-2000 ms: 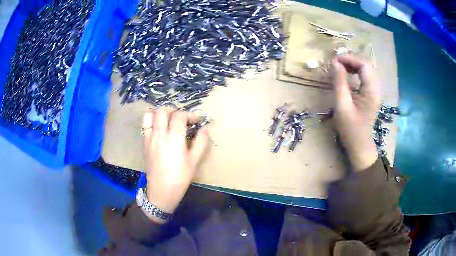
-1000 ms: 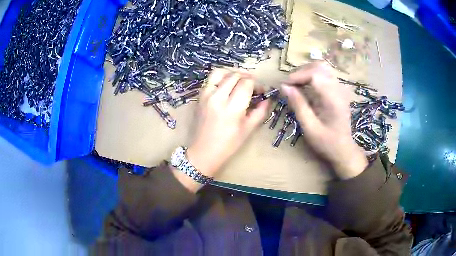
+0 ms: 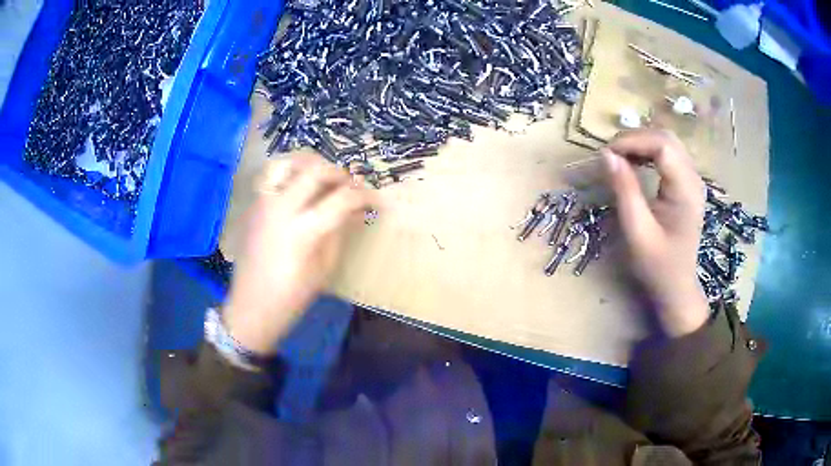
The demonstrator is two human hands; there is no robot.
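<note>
My left hand is blurred, just below the lower edge of the main pile of parts. A small silver end shows beside its fingertips; I cannot tell whether the fingers hold that part. My right hand is over the right side of the sheet, thumb and forefinger pinched on a thin pale toothpick that points left. The centre pile of parts lies left of this hand. The right-hand pile of parts is partly hidden behind the hand and wrist.
Cardboard squares at upper right carry white paste and spare toothpicks. A blue plastic bin full of dark parts stands at left. The tan cardboard sheet lies on the green bench.
My hands were close together over the centre and have parted. My left hand has moved left to the main pile's edge, my right hand to the right. The view has shifted slightly.
</note>
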